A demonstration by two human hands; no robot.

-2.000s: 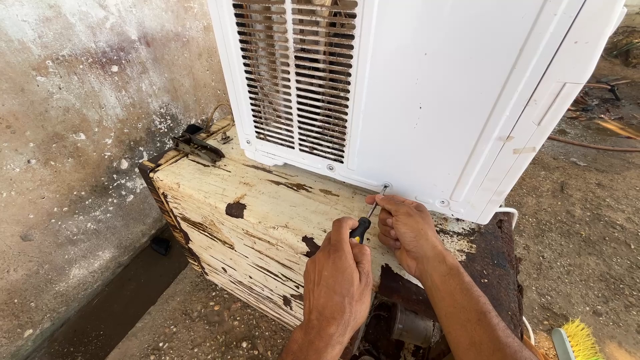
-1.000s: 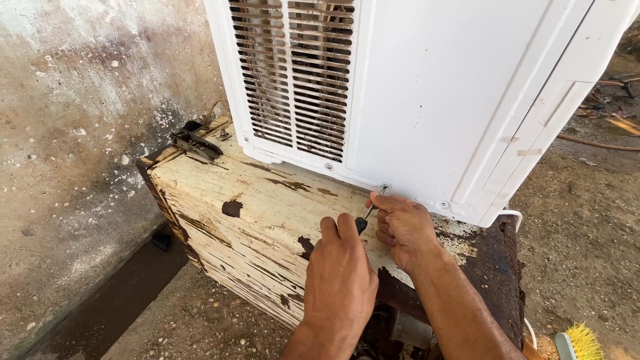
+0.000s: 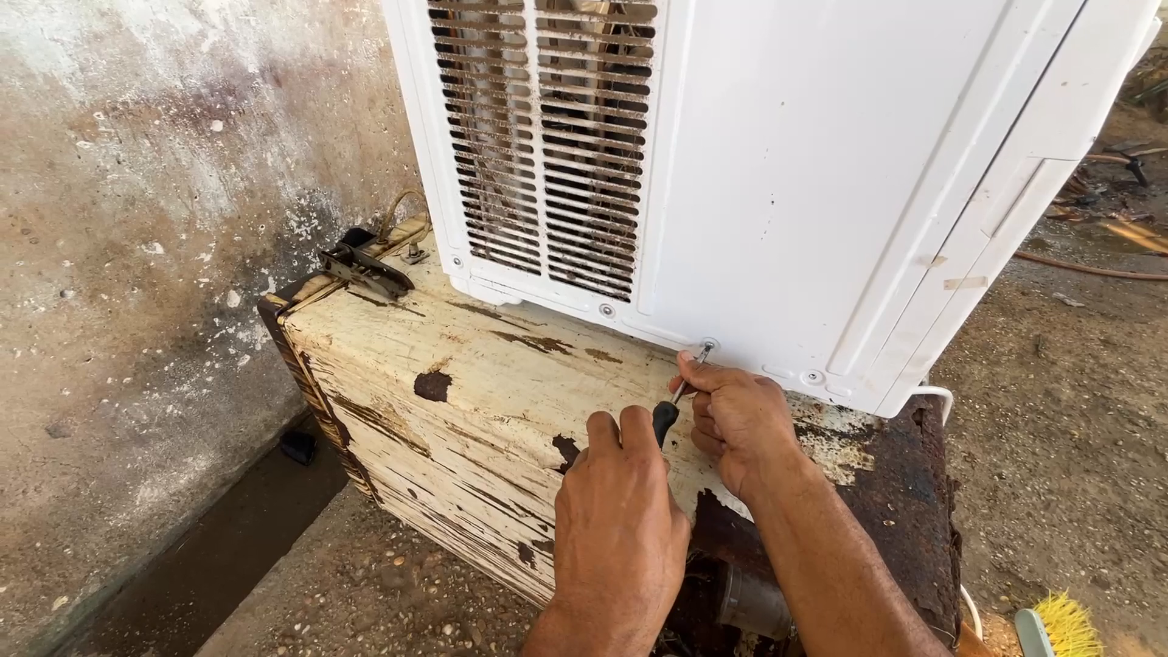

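Note:
A white air conditioner casing [image 3: 776, 182] with a slotted vent grille [image 3: 547, 146] stands on a rusty, cream-painted metal cabinet [image 3: 474, 365]. My left hand [image 3: 620, 511] is closed round the dark handle of a screwdriver [image 3: 665, 418]. The shaft slants up and its tip meets a screw [image 3: 709, 345] on the casing's lower edge. My right hand [image 3: 739, 415] pinches the shaft near the tip between thumb and finger. More screws sit along the same edge, one left [image 3: 607, 311] and one right [image 3: 812, 376] of the tool.
A rough, stained wall [image 3: 182, 228] rises at the left, with a dark channel [image 3: 219, 547] at its foot. A dark metal bracket [image 3: 365, 272] lies on the cabinet's back left. At bottom right is a brush with yellow bristles [image 3: 1068, 625]. A cable [image 3: 1095, 267] crosses the ground.
My left hand has turned on the screwdriver handle and covers more of it than two seconds ago. My right hand stays at the shaft by the screw.

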